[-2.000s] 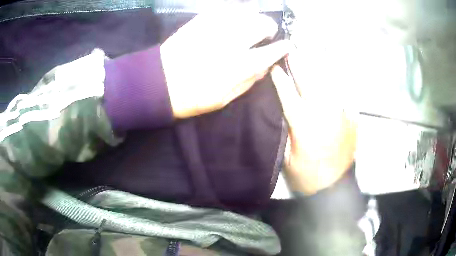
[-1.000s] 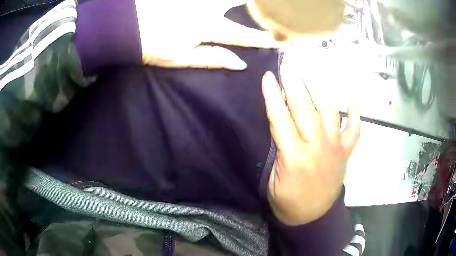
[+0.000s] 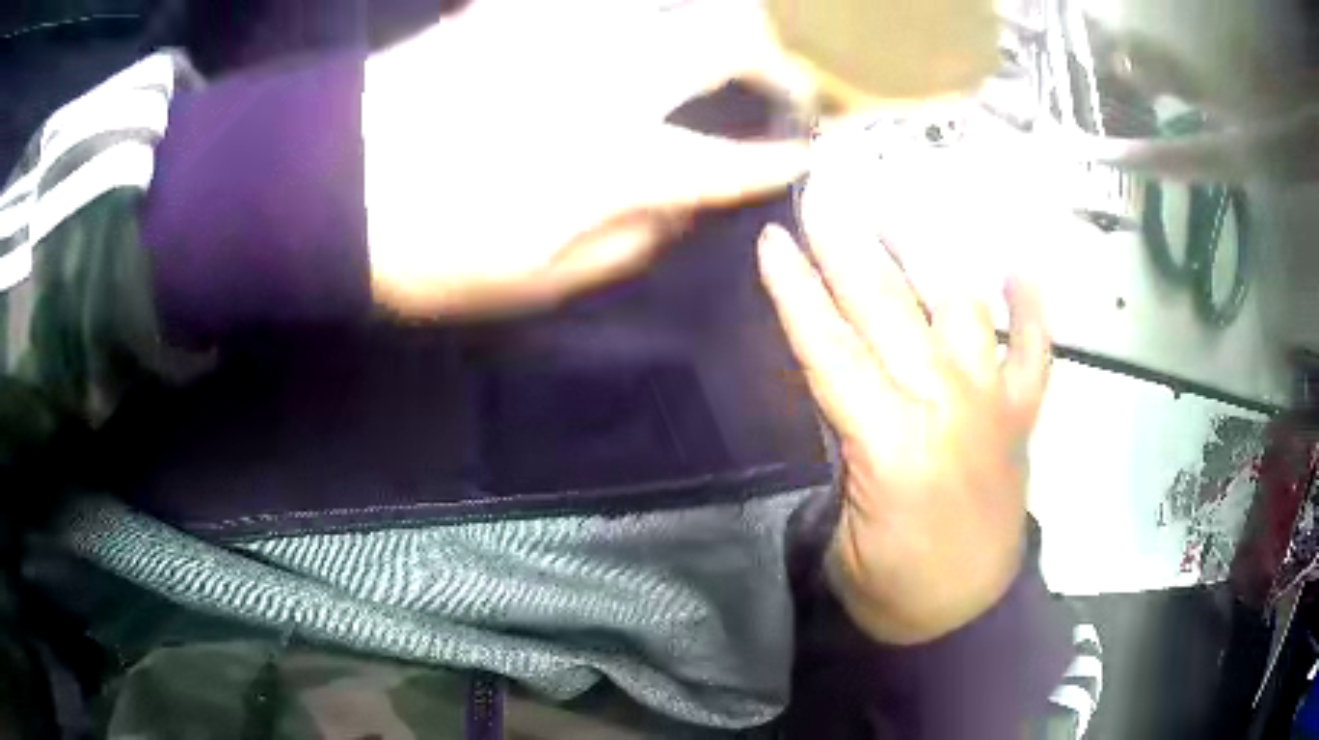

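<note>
A dark purple-black cloth spreads under and between my hands, with its pale grey side folded out over my lap. A dark seamed edge runs across it. My left hand lies flat on the cloth at upper left, overexposed, fingertips by the cloth's right edge. My right hand lies with fingers spread along that edge, over the bright machine bed. The needle area is washed out by glare and partly hidden by a tan rounded shape.
Green loop-handled scissors rest on the machine bed at right. Blurred pale machine parts stand at upper right. A white table section with a worn, marked surface lies right of my right hand. Camouflage clothing is at the bottom.
The cloth has shifted upward, so more of the grey side and a straight dark seamed edge show. My left hand has moved slightly down; my right hand stays nearly in place.
</note>
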